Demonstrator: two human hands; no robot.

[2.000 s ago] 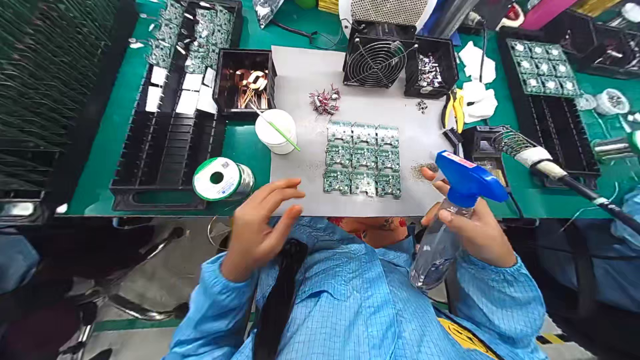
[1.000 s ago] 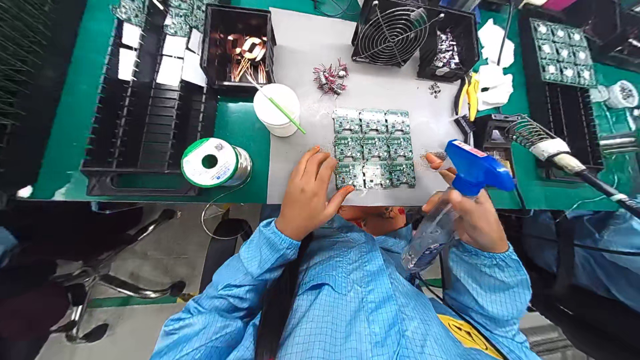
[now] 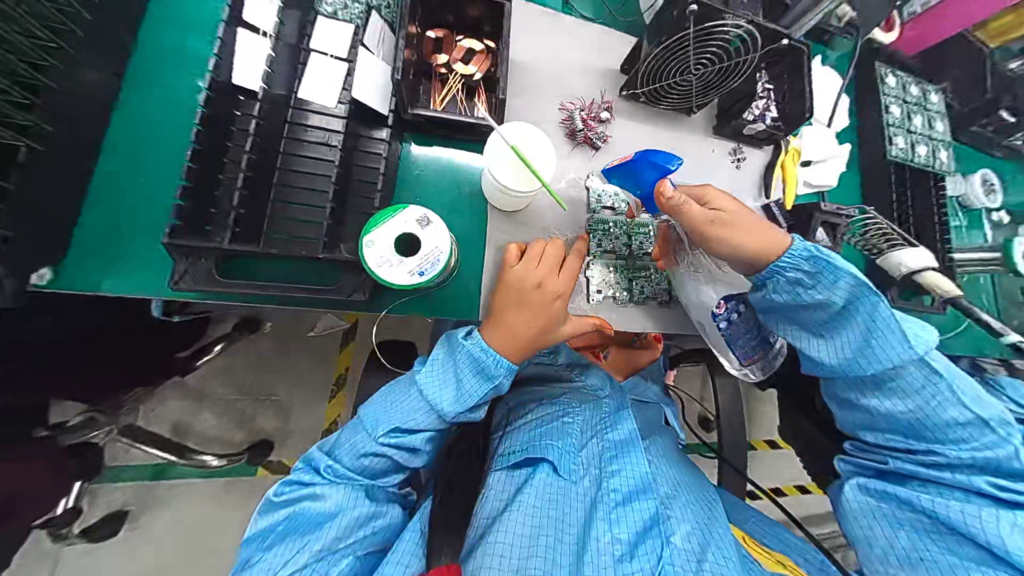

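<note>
A panel of green circuit boards (image 3: 610,234) lies flat on the grey mat (image 3: 532,48) at the table's front edge. Over its right part my right hand (image 3: 716,224) grips a clear plastic spray bottle (image 3: 724,316) with a blue spray head (image 3: 642,178), tilted so that the head is above the boards. The bottle and hand hide part of the panel. My left hand (image 3: 540,300) rests on the mat with its fingers spread, the fingertips at the panel's left edge, holding nothing. Behind it stands a white tub (image 3: 518,166) with a green-handled stick (image 3: 538,176) across its top.
Left of the mat are a solder wire spool (image 3: 408,246), black slotted racks (image 3: 308,176) and a black bin of copper coils (image 3: 452,120). A fan with a wire guard (image 3: 696,68), a small wire bundle (image 3: 586,124), yellow-handled pliers (image 3: 790,172) and a coiled-wire iron holder (image 3: 868,240) lie beyond and right.
The spray bottle in my right hand has moved from right of the boards to above them. My left hand came in to the panel's left edge.
</note>
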